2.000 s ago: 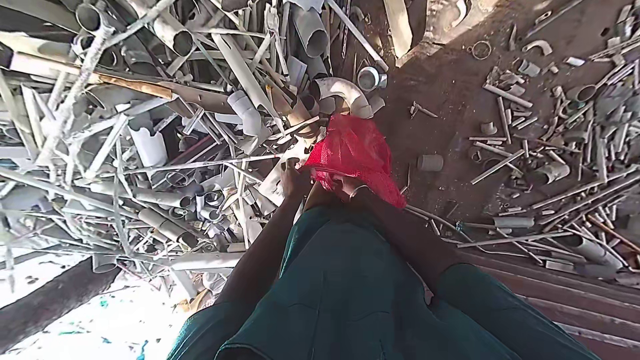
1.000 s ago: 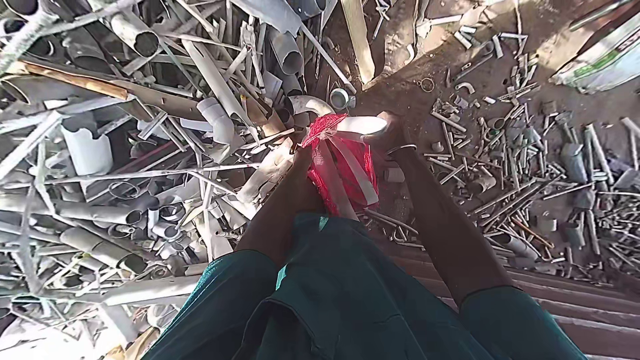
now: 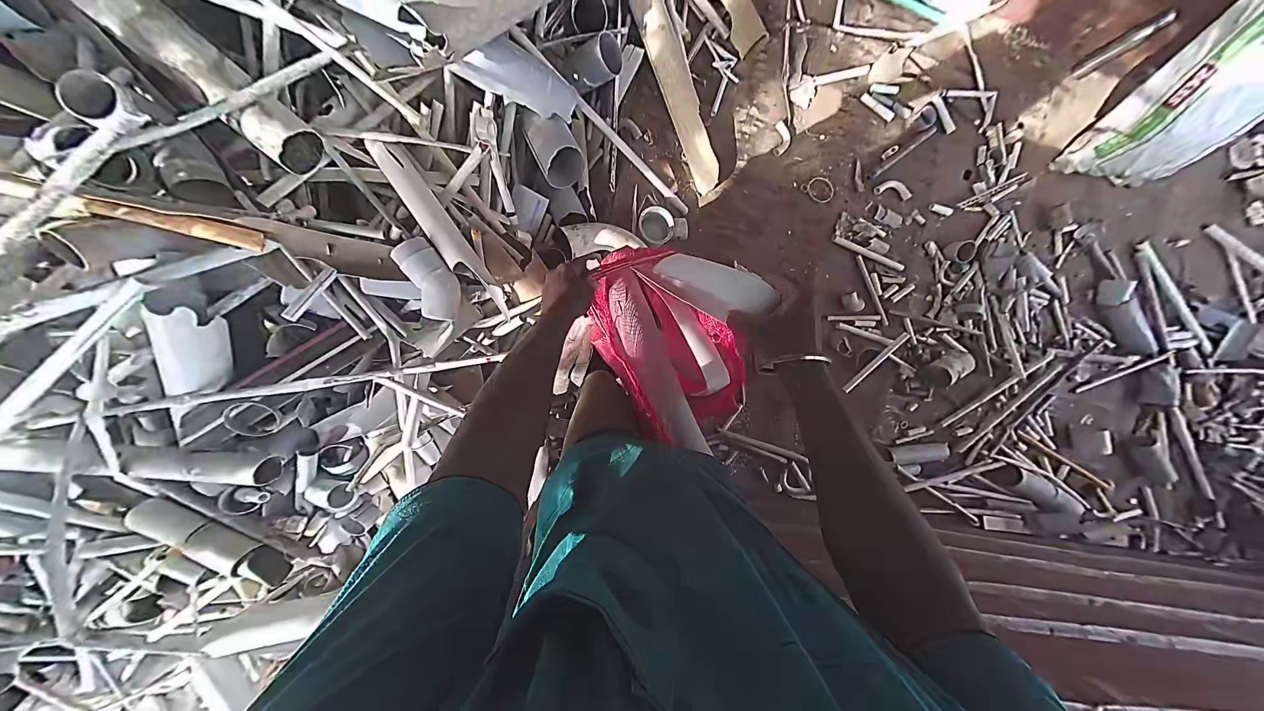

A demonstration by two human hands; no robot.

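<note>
A red mesh sack (image 3: 719,336) hangs between my hands in front of my legs. My left hand (image 3: 570,286) is closed on the gathered edge of the sack. My right hand (image 3: 780,321), with a bangle at its wrist, grips the right end of a pale curved plastic pipe piece (image 3: 713,283), whose other end lies against the mouth of the sack. Long pale strips (image 3: 654,360) show over and through the mesh; whether they are inside it is hard to tell. Just above the sack lies a short round pipe end (image 3: 656,225).
A deep heap of grey and white plastic pipe scraps (image 3: 207,533) fills the left side. Smaller pipe offcuts (image 3: 1047,395) are strewn over brown soil at right. A white and green woven sack (image 3: 1175,109) lies upper right. Ridged brown sheeting (image 3: 1116,612) is at lower right.
Two seconds ago both hands were on the red sack and no pale curved pipe showed in my right hand. The right hand has since moved out to the right and holds it.
</note>
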